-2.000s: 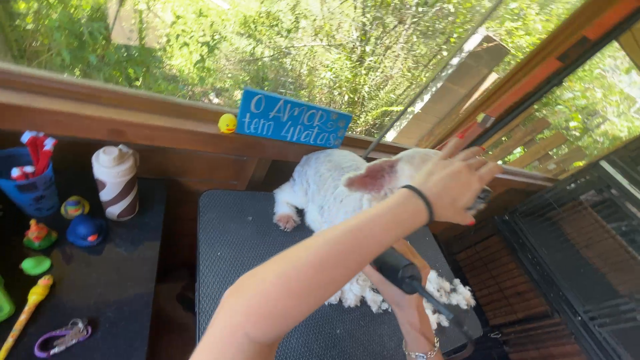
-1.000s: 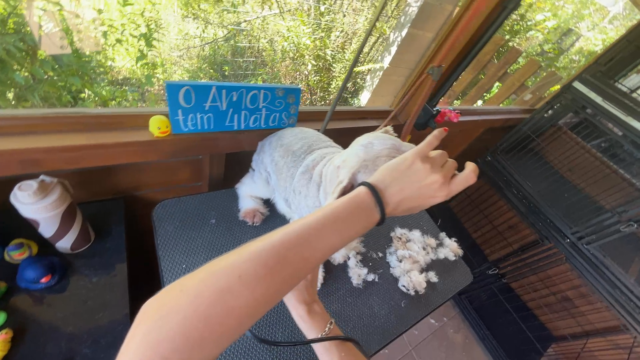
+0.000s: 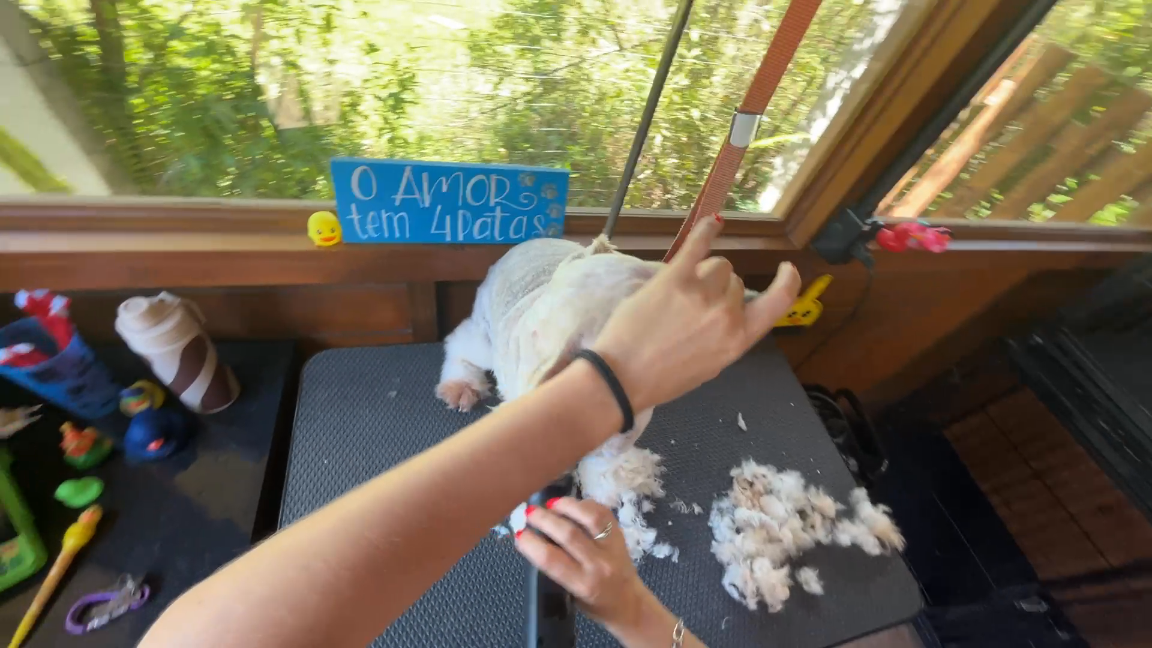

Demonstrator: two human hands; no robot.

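A white dog [image 3: 540, 315] with close-clipped fur is on a black textured grooming table [image 3: 360, 423], partly hidden behind my left forearm. My left hand [image 3: 697, 328], with a black band at its wrist, lies over the dog's head end. Its index finger and thumb stand out while the other fingers curl down, and what they touch is hidden. Lower down, my right hand [image 3: 585, 558] is around a dark hair clipper [image 3: 549, 594], its front end near the dog's lower front fur. Clumps of cut fur [image 3: 774, 531] lie on the table's right part.
An orange-red strap [image 3: 729, 153] and a thin dark rod [image 3: 652, 108] rise before the window. A blue wooden sign [image 3: 450, 202] stands on the sill. On the left, a dark side table [image 3: 216, 486] holds a tumbler [image 3: 180, 351] and several toys. Black cage-like furniture [image 3: 1107, 378] is at right.
My left hand's fingers, spread two seconds ago, are now partly curled. My right hand, hidden behind my left forearm a second ago, shows with the clipper. The view has shifted.
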